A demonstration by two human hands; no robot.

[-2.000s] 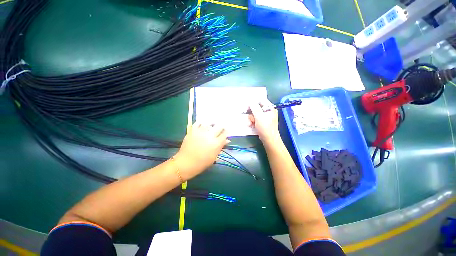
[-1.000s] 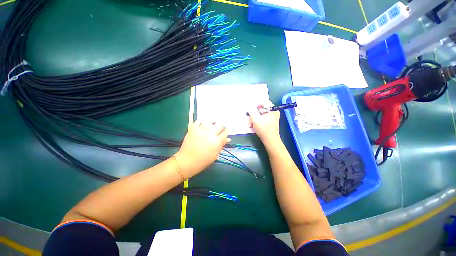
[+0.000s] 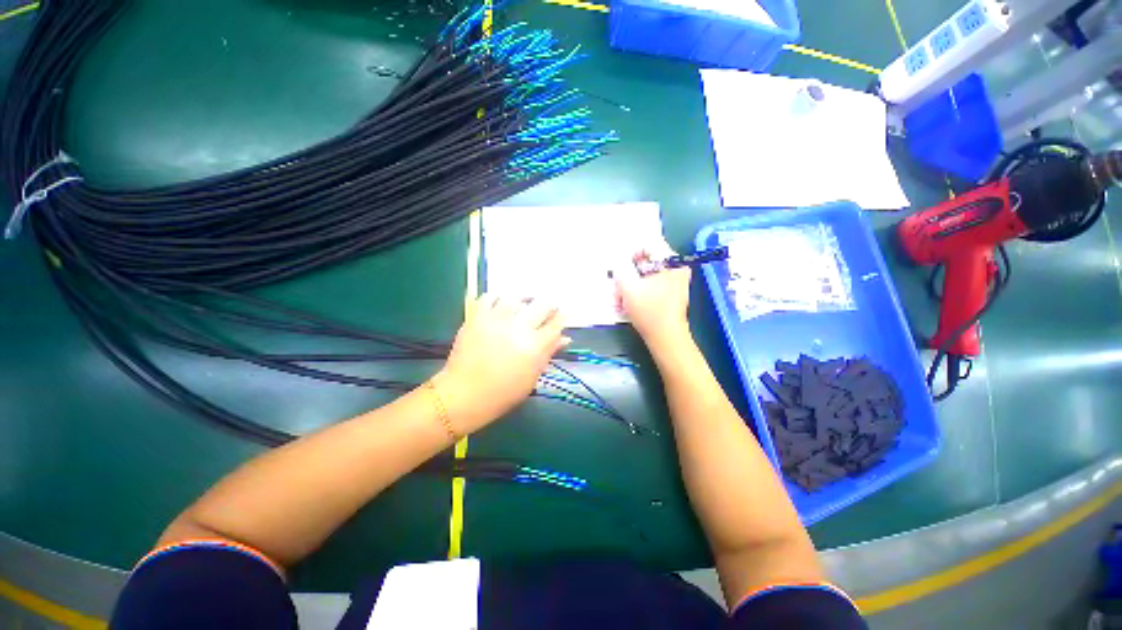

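Note:
A white paper sheet (image 3: 568,246) lies on the green bench in front of me. My left hand (image 3: 502,357) rests flat on its lower left part, over some loose cable ends, and grips nothing that I can see. My right hand (image 3: 653,295) holds a dark marker pen (image 3: 699,259) at the right side of the sheet. The pen's rear end points right, over the tray's edge. Loose black cables (image 3: 332,359) run to my left hand, and blue core wires show below and right of it.
A tied cable bundle (image 3: 295,203) fills the upper left. At the right are a blue tray (image 3: 806,338) with black sleeve pieces (image 3: 837,421) and a bag (image 3: 787,273), and a red heat gun (image 3: 968,265). Beyond lie another sheet (image 3: 800,154), a blue bin (image 3: 695,37) and a power strip (image 3: 945,52).
My right hand and the pen have shifted very slightly over the sheet, still gripping. My left hand stays on the paper. The camera view has shifted a little.

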